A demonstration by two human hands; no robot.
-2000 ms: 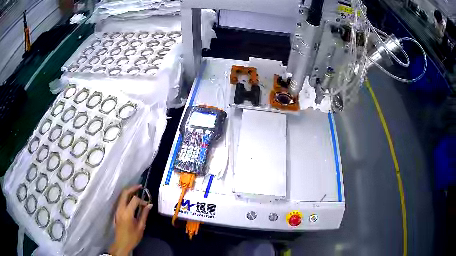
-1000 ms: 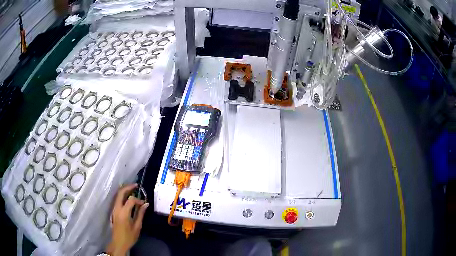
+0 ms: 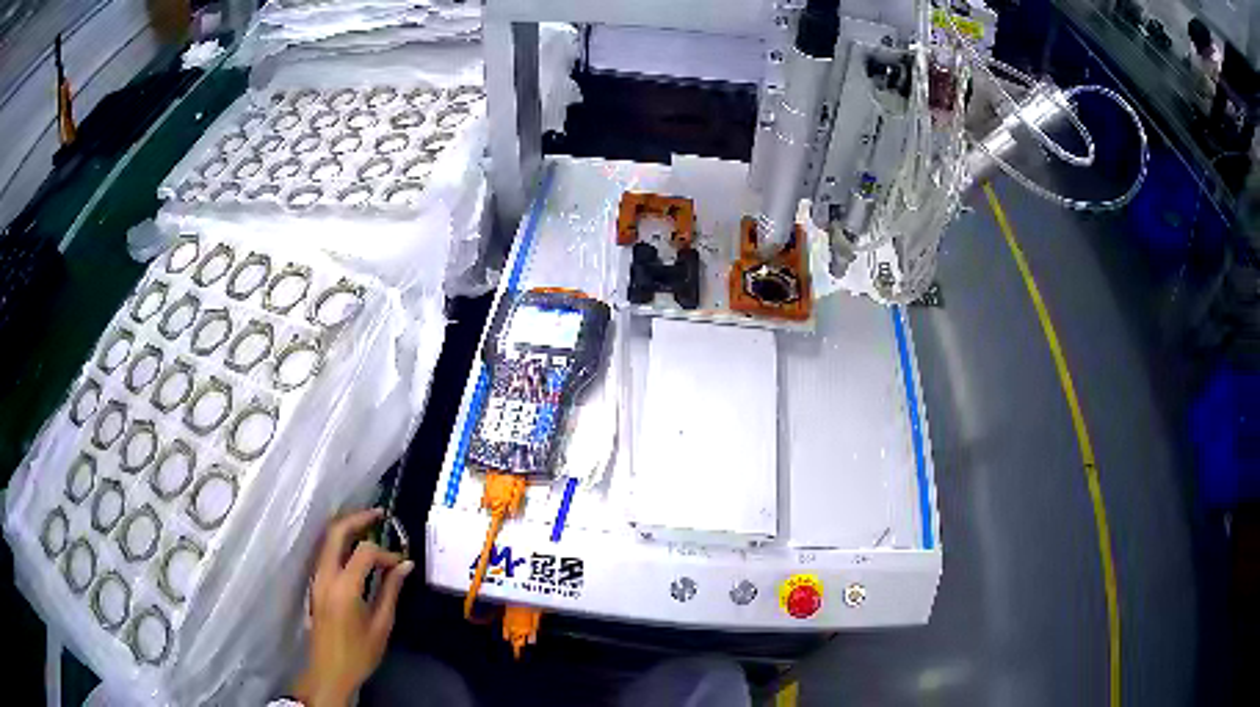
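Observation:
My left hand (image 3: 348,602), bare, is at the bottom left between the parts tray and the machine. Its thumb and fingers hold a thin ring part (image 3: 397,536) by the edge. My right hand is not in view. On the machine bed, the left orange fixture (image 3: 655,218) has black locating blocks (image 3: 663,276) in front of it. The right orange fixture (image 3: 770,293) shows a dark round opening with a metallic rim. The silver machine head (image 3: 786,152) stands over the back of the right fixture.
White foam parts tray (image 3: 194,362) with rows of rings at left, another tray (image 3: 332,145) behind. Teach pendant (image 3: 535,380) lies on the bed's left, beside a white cover plate (image 3: 708,431). Emergency stop (image 3: 802,597) on the front panel. Clear tubes (image 3: 1105,152) loop upper right.
The machine head has moved left over the right fixture since the oldest frame. Since the last frame, the fixtures have shifted slightly towards me. My left hand still holds the ring.

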